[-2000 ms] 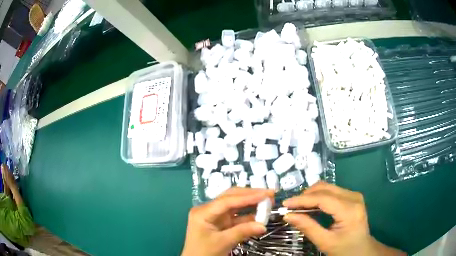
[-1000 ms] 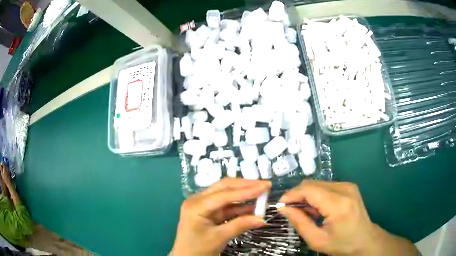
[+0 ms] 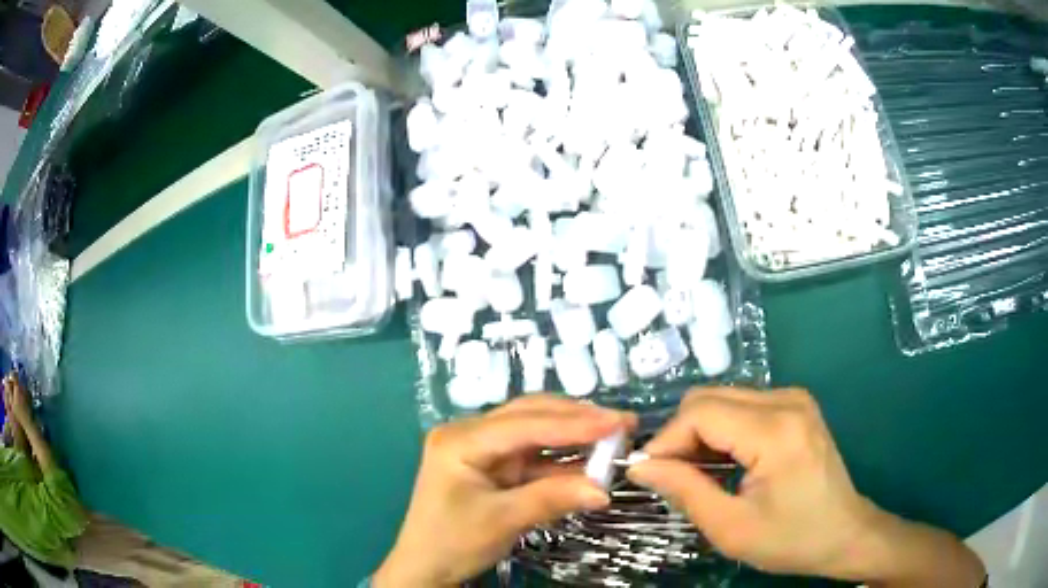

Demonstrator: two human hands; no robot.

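Observation:
My left hand (image 3: 517,488) holds a white plastic head (image 3: 603,456) between thumb and fingers. My right hand (image 3: 747,477) pinches a thin metal rod (image 3: 715,465) with a small white fitting (image 3: 636,458) at its left end. The rod's tip meets the right side of the head; whether it is inside cannot be told. Both hands are over a heap of silver metal rods (image 3: 615,546), which they partly hide. The large head tray (image 3: 431,396), heaped with white heads, lies just beyond my hands.
A fittings box (image 3: 793,272) stands right of the heads. A ribbed blister tray (image 3: 977,195) lies at the far right. A lidded plastic box (image 3: 374,207) with a printed card stands left. A white post (image 3: 305,46) rises behind. A person in green (image 3: 40,494) is at the left edge.
The trays and boxes have shifted up in the view. Both hands still hold the head and the rod close together; the gap between them looks smaller than one second ago.

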